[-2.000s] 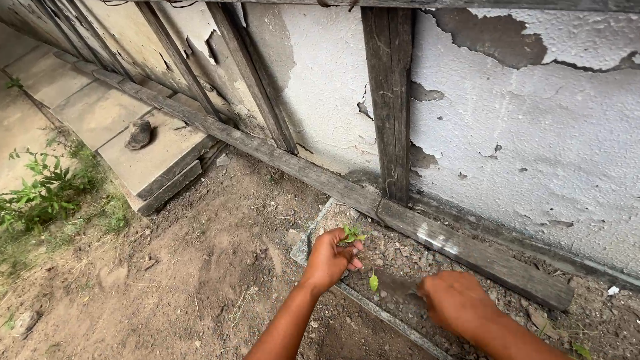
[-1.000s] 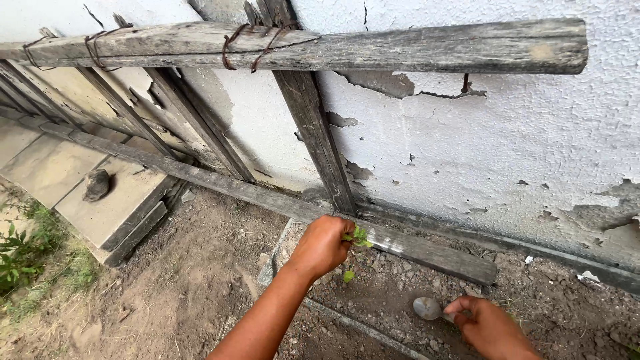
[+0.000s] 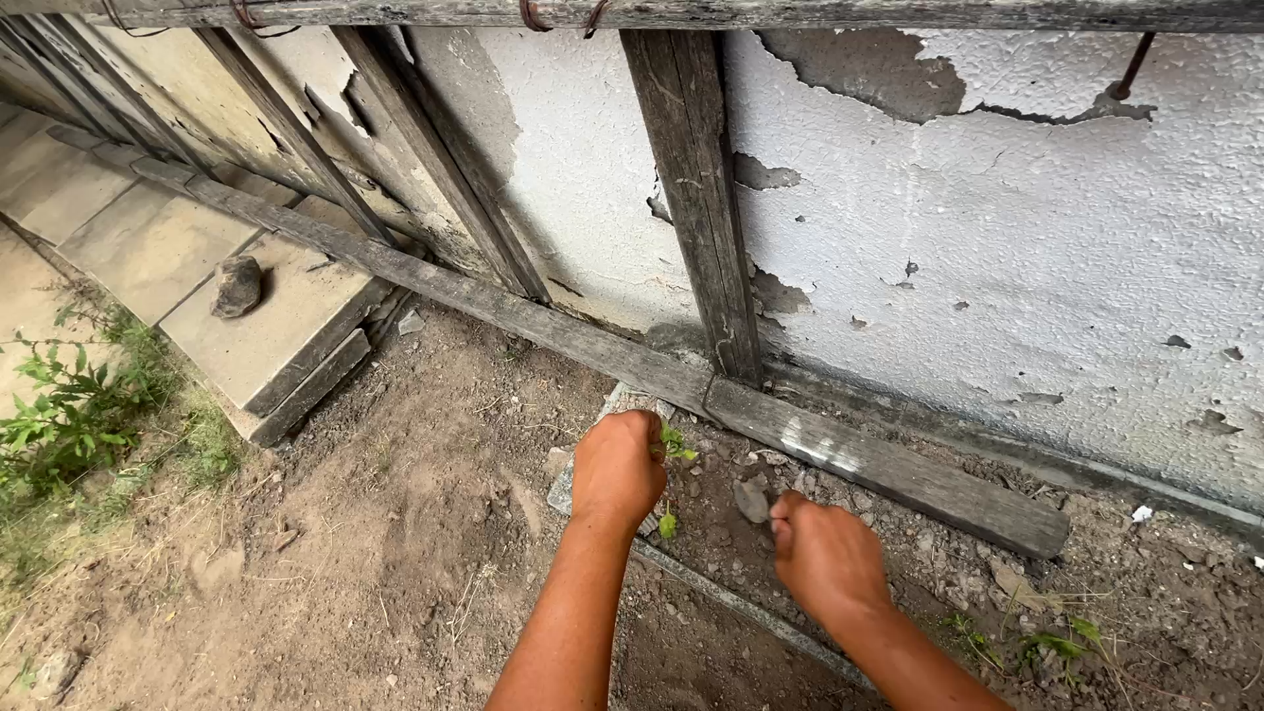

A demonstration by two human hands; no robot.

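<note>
My left hand (image 3: 620,466) is closed on a small leafy green plant (image 3: 675,442), whose leaves stick out to the right of the fingers. A second small green sprig (image 3: 668,523) shows just below, over the soil; whether it belongs to the same plant I cannot tell. My right hand (image 3: 828,553) grips a metal spoon; its dirty bowl (image 3: 752,500) points left at the loose, stony soil between the hands. The spoon's handle is mostly hidden in my fingers.
A weathered wooden rail (image 3: 889,464) lies along the foot of a peeling white wall (image 3: 997,257), with wooden posts (image 3: 696,197) rising from it. A thin stone edging (image 3: 741,607) crosses the soil. At left are paving slabs (image 3: 267,336), a rock (image 3: 237,286) and weeds (image 3: 59,415).
My right hand with the spoon has moved left, closer to my left hand, since one second ago. My left hand still holds the plant. The view has shifted.
</note>
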